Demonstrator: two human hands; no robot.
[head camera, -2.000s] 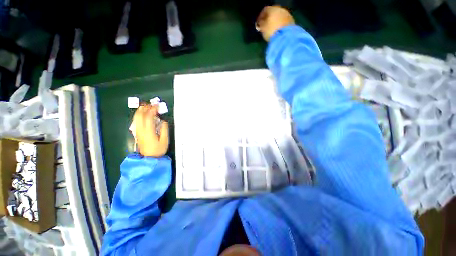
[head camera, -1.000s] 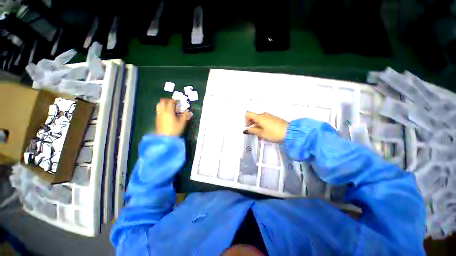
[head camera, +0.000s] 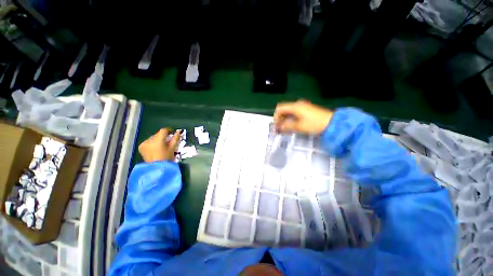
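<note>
The white blister tray (head camera: 212, 180) lies in front of my body, with a glare spot on it. My right hand (head camera: 300, 117) is over its far part, fingers closed on the end of a pale bagged part (head camera: 278, 151) that hangs down over the pockets. Several more bagged parts (head camera: 327, 213) lie in the tray's near right part, partly under my right sleeve. My left hand (head camera: 158, 145) is at the loose small white squares (head camera: 202, 135) left of the tray. A square shows at its fingertips; whether it is gripped is unclear.
Black fixtures (head camera: 193, 81) stand in a row on the green strip behind, several with pale strips. Stacked trays (head camera: 101, 161) with loose sleeves and an open carton (head camera: 65, 188) of small white pieces are at left. A heap of sleeves (head camera: 470, 188) is at right.
My right hand went from the far fixtures to over the tray, and now has a bagged part in its fingers near the tray's far edge. My left hand stayed by the squares. The camera view shifted.
</note>
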